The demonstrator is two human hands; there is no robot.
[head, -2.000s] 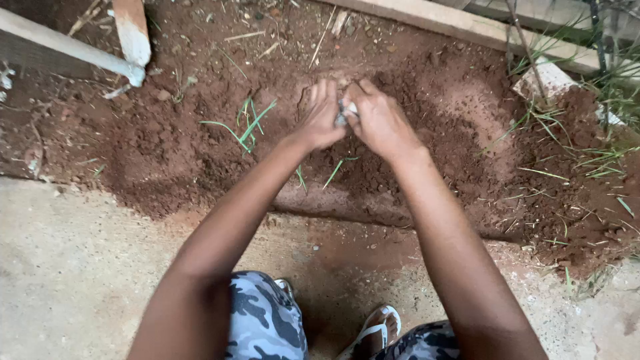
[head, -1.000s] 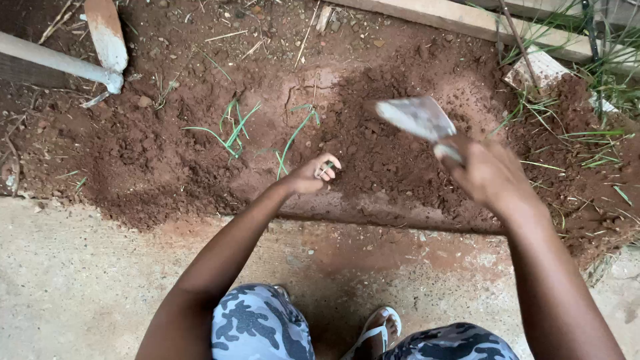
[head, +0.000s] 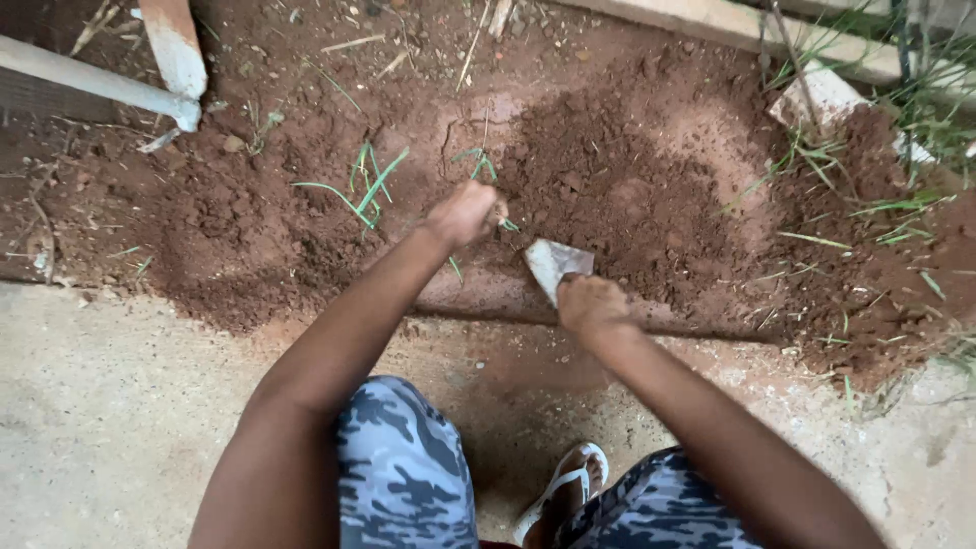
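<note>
Over the middle of the red soil bed (head: 633, 183), my left hand (head: 467, 213) is closed around a small green plant (head: 479, 162), whose thin leaves stick out above and below the fingers. My right hand (head: 593, 305) grips a trowel; its metal blade (head: 550, 263) points up and left, low over the soil just right of my left hand. A clump of green shoots (head: 370, 187) stands in the soil left of my left hand. The roots of the held plant cannot be made out.
A metal-bladed tool with a pale bar (head: 179, 99) lies at the upper left. Wooden boards (head: 732, 34) edge the top right, near a pale block (head: 820, 99) and grass (head: 915, 107). A concrete slab (head: 137, 412) borders the bed below, under my feet.
My right hand has brought the trowel down and left, close to my left hand. My left hand, with fingers partly spread a second ago, has moved up and closed on a green plant.
</note>
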